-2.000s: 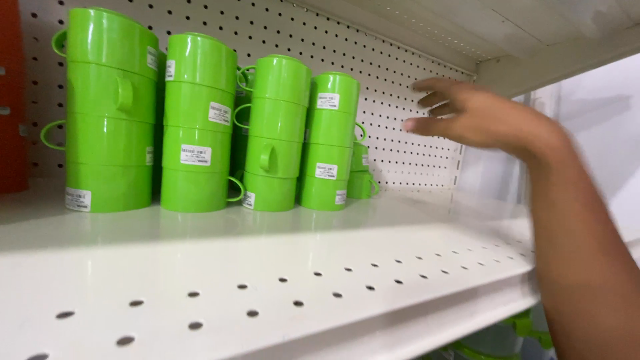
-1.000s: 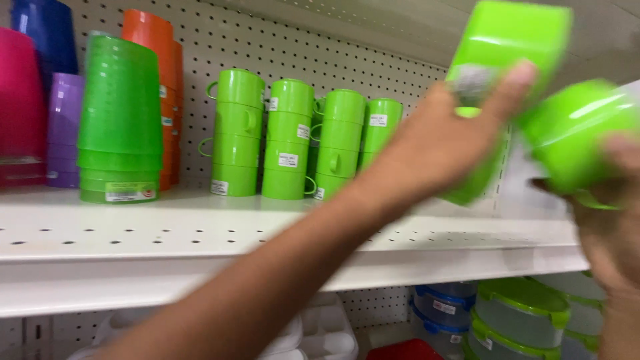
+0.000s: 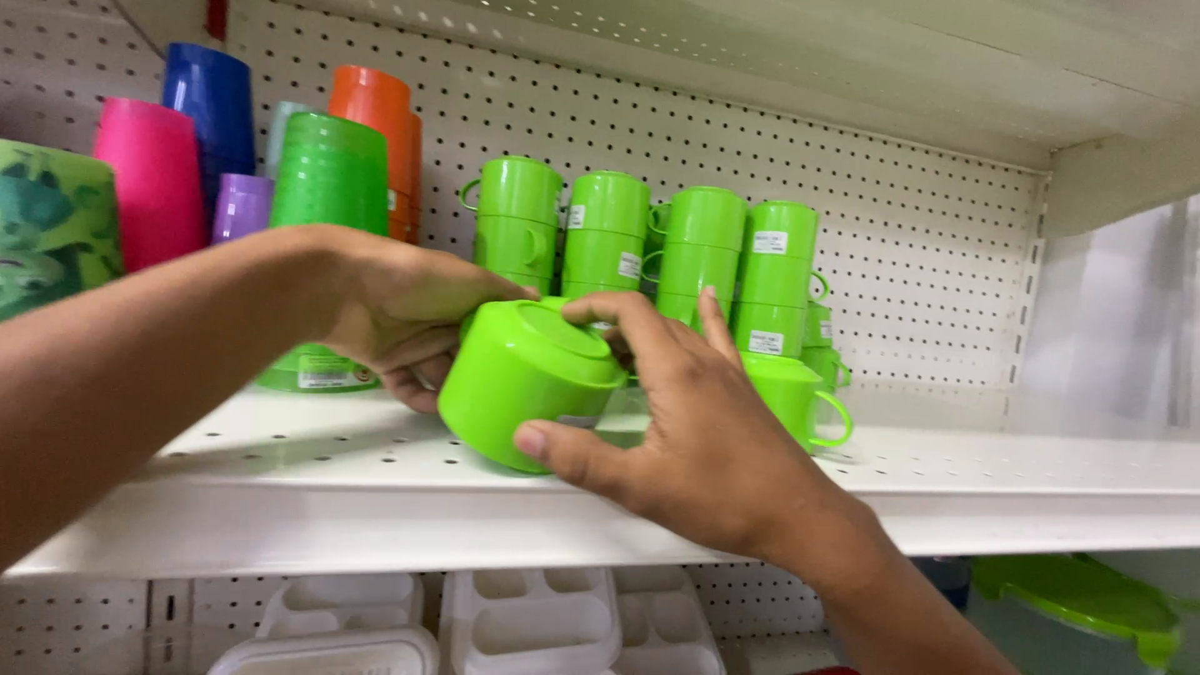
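Near the shelf's front edge, a tilted green plastic mug (image 3: 520, 394) is between both hands, its base turned up toward me. My left hand (image 3: 403, 323) grips its far left side, the fingertips partly hidden behind it. My right hand (image 3: 680, 412) has its thumb on the mug's near side and fingers over its base. Another green mug (image 3: 783, 398) stands upside down just right of my right hand, its handle pointing right. Behind the hands, stacked green mugs (image 3: 698, 225) stand in several columns, some with white labels.
Stacked cups stand at left: a green stack (image 3: 328, 178), an orange one (image 3: 370, 103), a pink one (image 3: 150, 183) and a blue one (image 3: 208, 112). A perforated back panel (image 3: 919, 234) rises behind the white shelf (image 3: 984, 459). Below are white compartment trays (image 3: 534, 623) and a green lid (image 3: 1078, 591).
One second ago both hands held green mugs raised at the upper right. Now the hands are lower, at the shelf, around one mug, and another stands beside my right hand.
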